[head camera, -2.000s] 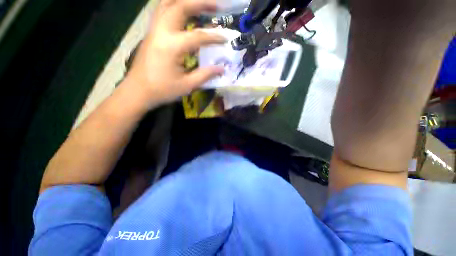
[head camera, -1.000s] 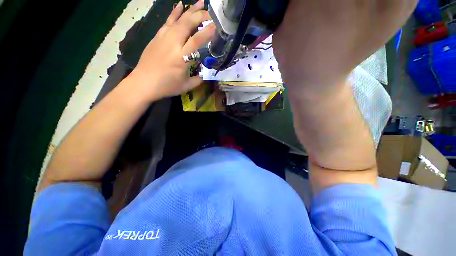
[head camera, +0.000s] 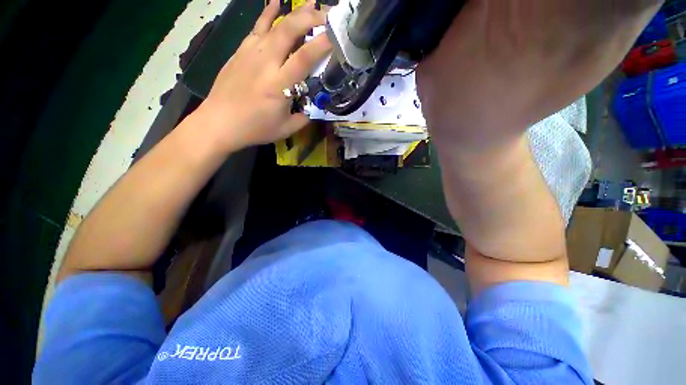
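Observation:
A white power strip housing (head camera: 399, 98) lies on the padded rest (head camera: 380, 137), its face with small dark holes up. My left hand (head camera: 263, 83) is at the housing's left end, thumb at the near side and fingers over the far side; some fingertips are hidden behind the tool. My right hand (head camera: 519, 68) is large at the top, around the dark upper body of the auto-feed screwdriver (head camera: 368, 37); its fingers are mostly hidden. The screwdriver stands over the left part of the housing, and its tip is hidden.
Yellow-black hazard tape (head camera: 305, 148) is under the pads. The conveyor's cream edge rail (head camera: 113, 169) curves along the left. A textured translucent sheet (head camera: 560, 158) is right of my right forearm. A cardboard box (head camera: 602, 237) and blue bins (head camera: 651, 109) are farther right.
My right hand and the screwdriver have moved left and closer over the housing. My left hand, earlier raised with spread fingers, is now at the housing. In the last second the screwdriver shifted slightly right.

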